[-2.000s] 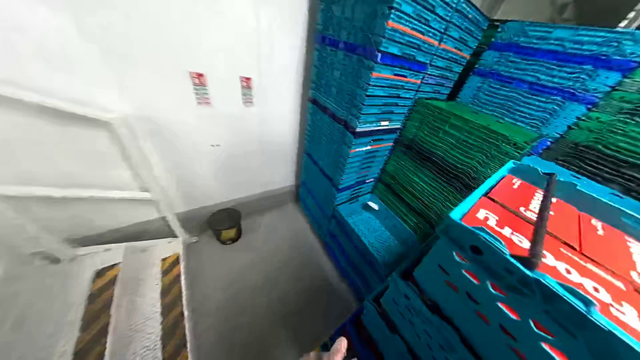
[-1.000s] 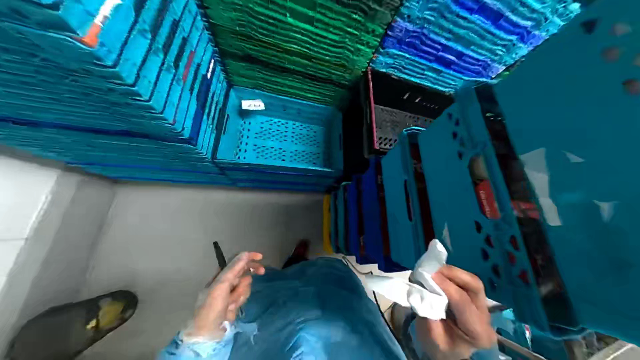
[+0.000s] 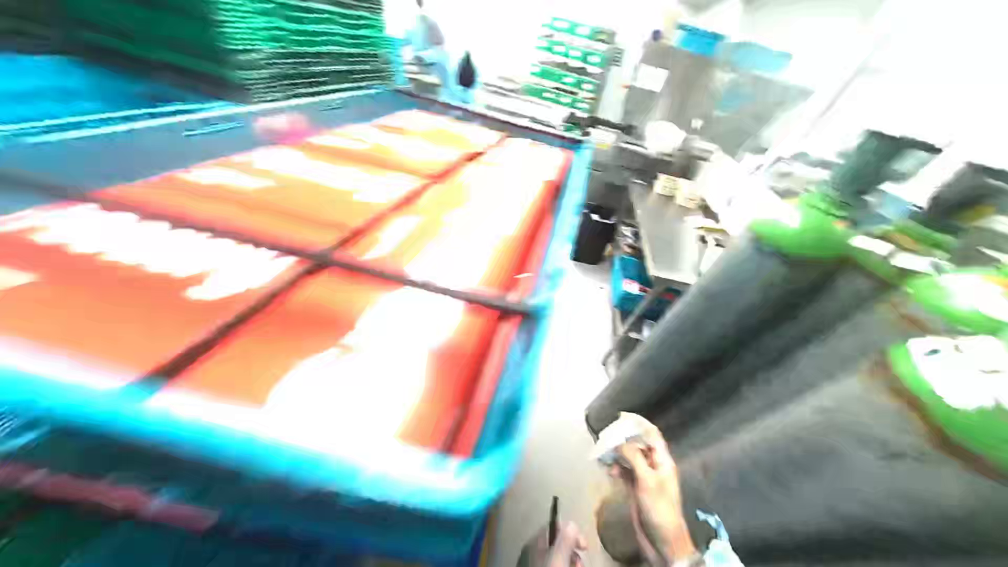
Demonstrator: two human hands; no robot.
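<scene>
My right hand (image 3: pixel 652 482), low and right of centre, is closed around a crumpled white piece of paper or film (image 3: pixel 620 435). Left of it, at the bottom edge, my left hand (image 3: pixel 565 545) is partly in view, with a thin black object (image 3: pixel 554 516) sticking up from its fingers; its kind is too blurred to tell. Both hands are beside a large blue plastic crate (image 3: pixel 441 492) holding red-orange boxes (image 3: pixel 315 315) in rows, with a dark strap (image 3: pixel 425 285) across them.
Green crates (image 3: pixel 307 47) are stacked behind at the left. To the right stand large grey rolls or cylinders (image 3: pixel 756 378) with green-edged things (image 3: pixel 945 291) by them. Farther back are a metal table (image 3: pixel 665 236), a black bin (image 3: pixel 594 234), green-fronted racking (image 3: pixel 567 63) and a person (image 3: pixel 425 39).
The view has swung strongly from the crate stacks and floor to the filled crate and the room beyond. The crumpled white piece is in my right hand both one second ago and now.
</scene>
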